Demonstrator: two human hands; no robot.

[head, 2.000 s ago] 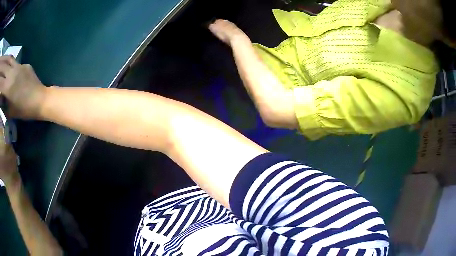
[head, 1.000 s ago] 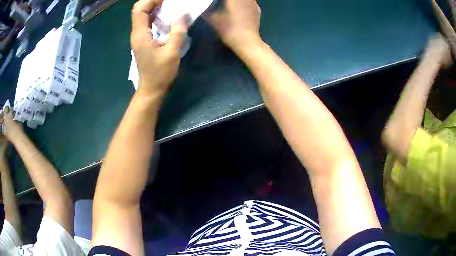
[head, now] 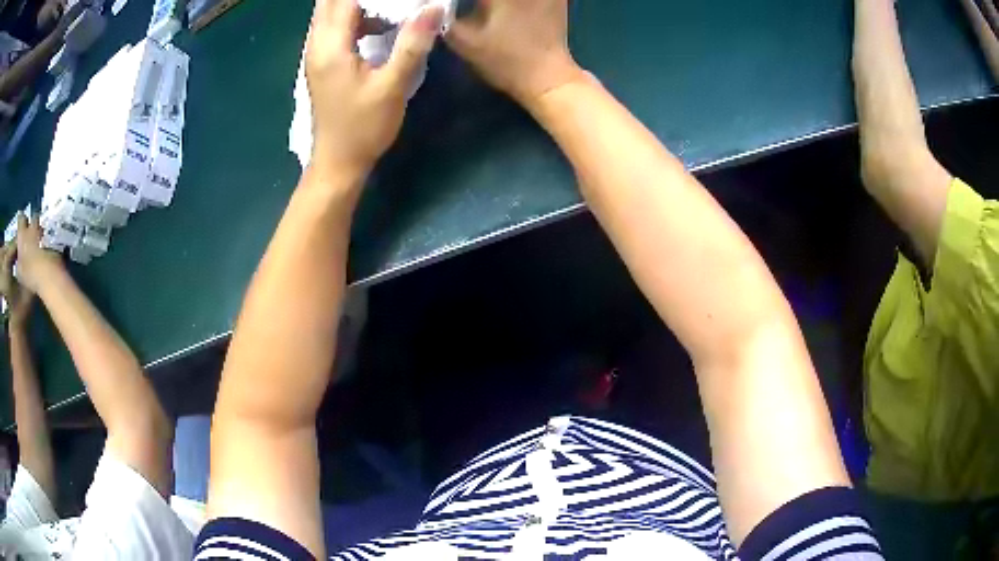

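Note:
My left hand (head: 356, 104) is at the top centre, over the table, with thumb and fingers around a white piece (head: 386, 42), likely a carton or cartons. The top edge of the picture cuts the piece off. My right hand (head: 513, 44) is just to its right, its fingertips at the piece's right end, partly cut off by the top edge. Whether its fingers grip the piece is hard to tell. More white edge (head: 300, 121) shows behind my left hand.
A stack of white printed cartons (head: 131, 137) stands at the left of the dark green table (head: 482, 186). A person in white at the lower left has hands (head: 33, 258) by it. A person in yellow-green (head: 931, 340) at the right reaches an arm over the table.
The view has swung from the table's side to its front, bringing both my hands in. Since one second ago, my hands sit slightly higher in the picture, and the right neighbour's arm has stretched forward.

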